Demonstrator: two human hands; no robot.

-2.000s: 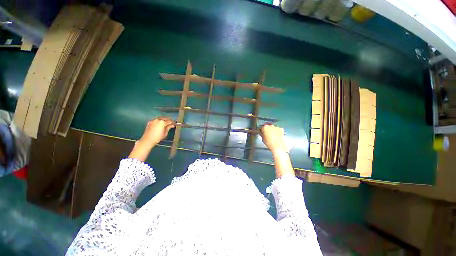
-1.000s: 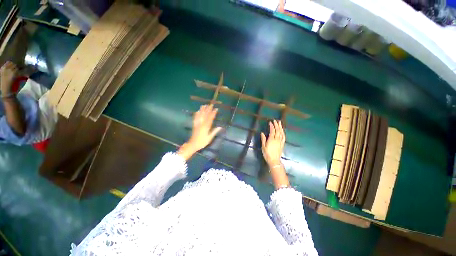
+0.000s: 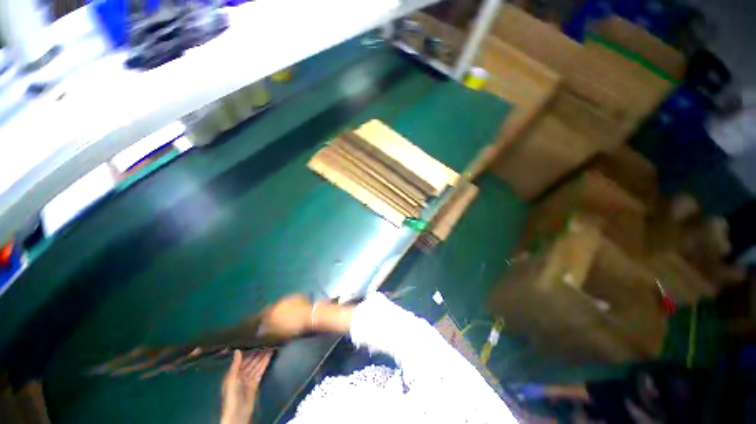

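Observation:
The partition grid (image 3: 178, 352) is a narrow, blurred brown bundle at the lower left, its strips pressed close together with no open squares visible. My right hand (image 3: 286, 317) is closed on its right end. My left hand (image 3: 244, 377) is at its near side, fingers pointing up against the edge; blur hides whether it grips. The right-hand strip stack (image 3: 381, 174) lies on the green bench top, tan strips outside and darker ones between.
The bench (image 3: 249, 240) has a white shelf (image 3: 273, 50) along its back with blue bins (image 3: 112, 21). A strip pile's edge (image 3: 29, 406) shows at the lower left. Large cartons (image 3: 580, 290) stand beyond the bench on the right. A partly visible person is at the far right.
The view has swung right. The grid, open in squares before, is now a narrow bundle. My right hand has closed on it; both hands were spread over the grid one second ago.

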